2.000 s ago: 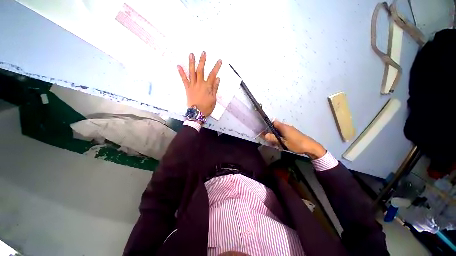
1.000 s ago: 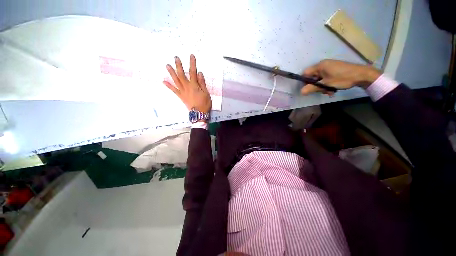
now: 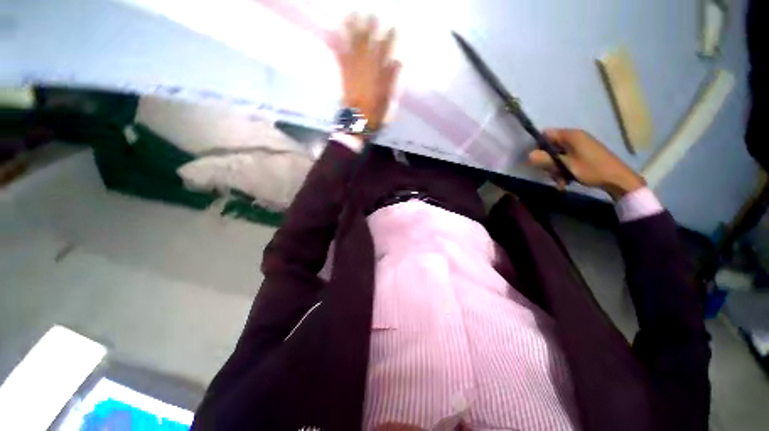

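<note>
My left hand (image 3: 368, 74) lies flat, palm down with fingers apart, on the glaring white sheet (image 3: 253, 42) near the table's front edge; it is blurred. My right hand (image 3: 582, 160) holds the black tailor's shears (image 3: 516, 108) by the handles, over the table's front edge. The blades look closed and point up and left. A clear ruler with a pinkish tint (image 3: 443, 119) lies on the table between my hands, partly beyond my left hand. A thin pale strip or thread crosses the ruler near the shears.
A tan-yellow wooden block (image 3: 627, 101) and a longer cream strip (image 3: 693, 130) lie at the right of the table (image 3: 556, 42). A dark thing stands at the right rim. Pale cloth (image 3: 249, 175) and green material (image 3: 147, 164) lie below the table edge at the left.
The camera view has turned and shifted. My left hand stays spread on the sheet. My right hand keeps the shears, which now stand further right of my left hand than at first.
</note>
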